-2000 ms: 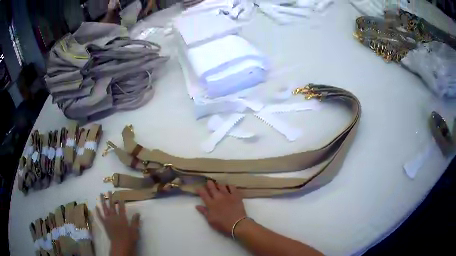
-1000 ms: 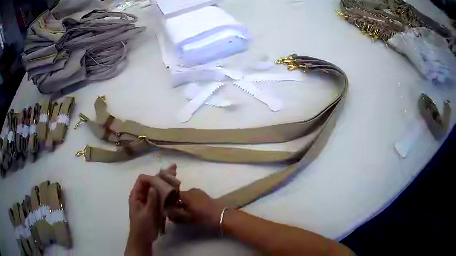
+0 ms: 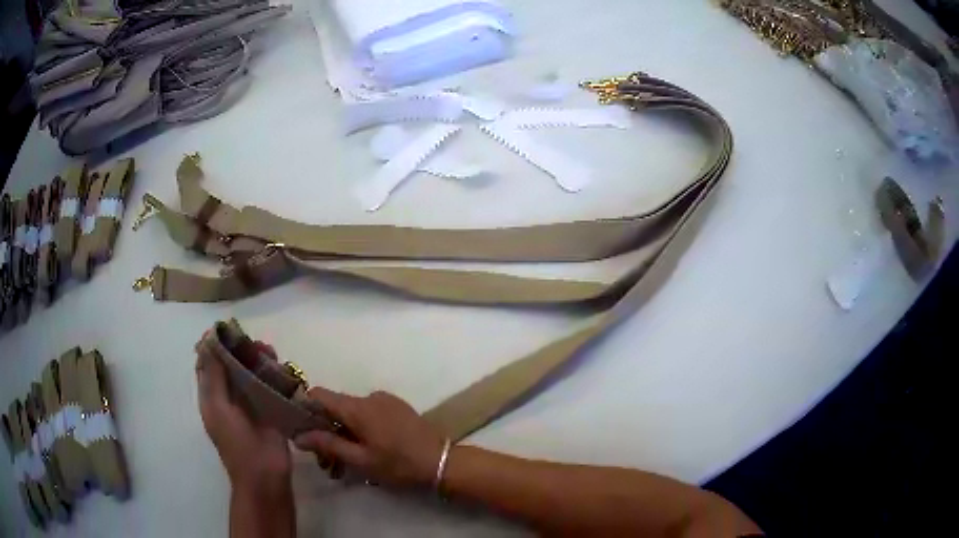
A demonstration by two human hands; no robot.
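My left hand [image 3: 240, 420] and my right hand [image 3: 373, 433] both hold the folded end of a tan webbing strap [image 3: 258, 387] near the bottom of the view. A gold clip [image 3: 296, 371] shows at my right fingertips. The rest of this strap [image 3: 526, 376] runs from under my right hand up to the right into a curved pile. Other webbing straps [image 3: 442, 242] lie beyond my hands, with gold hooks at their left ends and brown tabs near them. More gold snap hooks [image 3: 615, 92] lie at the pile's far end.
Banded strap bundles [image 3: 76, 426] stand in two rows at left. A grey-taupe pile [image 3: 137, 74] lies far left. White toothed strips [image 3: 526, 152] lie before a white stack [image 3: 436, 42]. A lone coiled strap [image 3: 910, 226] is at right, below a clear plastic bag [image 3: 889, 95] and far strap heap [image 3: 783, 23].
One strap's left end has been picked up from the table and folded between my hands. Since a second ago, both hands have moved left and the fold has opened into a longer loop.
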